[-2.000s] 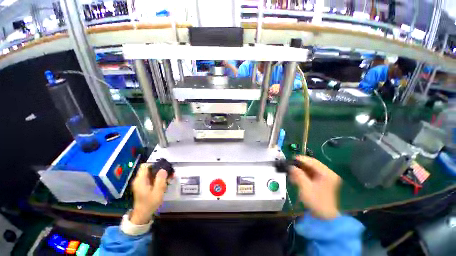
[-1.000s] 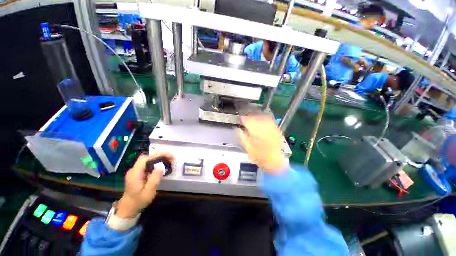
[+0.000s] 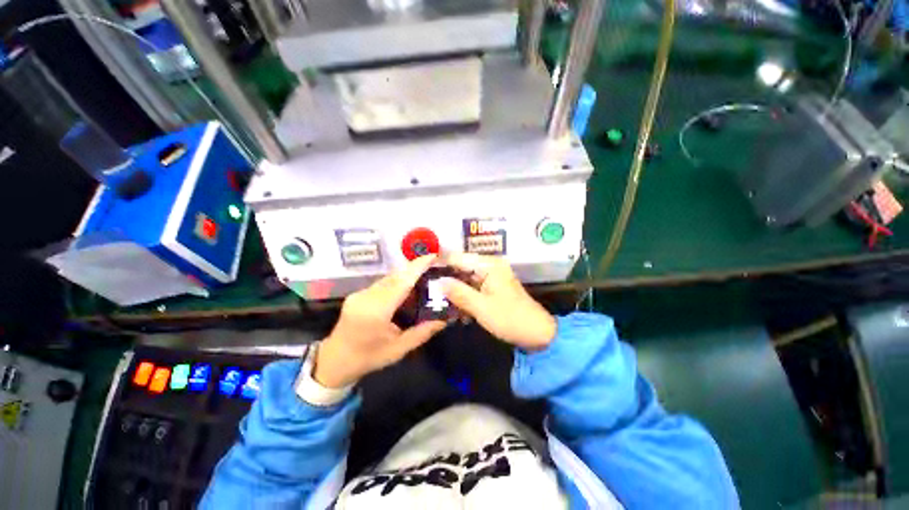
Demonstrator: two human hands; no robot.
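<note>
My left hand point(image 3: 374, 329) and my right hand point(image 3: 496, 307) meet in front of the press panel. Together they hold a small black watch unit point(image 3: 436, 297) with a lit white mark on its face. The fingers cover its edges. The pneumatic press point(image 3: 419, 184) stands just beyond the hands, with a red emergency stop point(image 3: 420, 244) and green start buttons point(image 3: 551, 231) uncovered. A pale pressing block point(image 3: 414, 95) shows under the upper platen point(image 3: 399, 38). The lower nest is hidden or too dark to tell.
A blue-and-white controller box point(image 3: 164, 214) stands left of the press. A black foam tray point(image 3: 150, 438) with lit screens along its edge lies at lower left. A yellowish air hose point(image 3: 653, 110) hangs at right. A grey metal fixture point(image 3: 812, 164) sits far right.
My right hand has come back from the press nest. My left hand has left the black part at the left button. Both now hold the unit. The view has tilted down.
</note>
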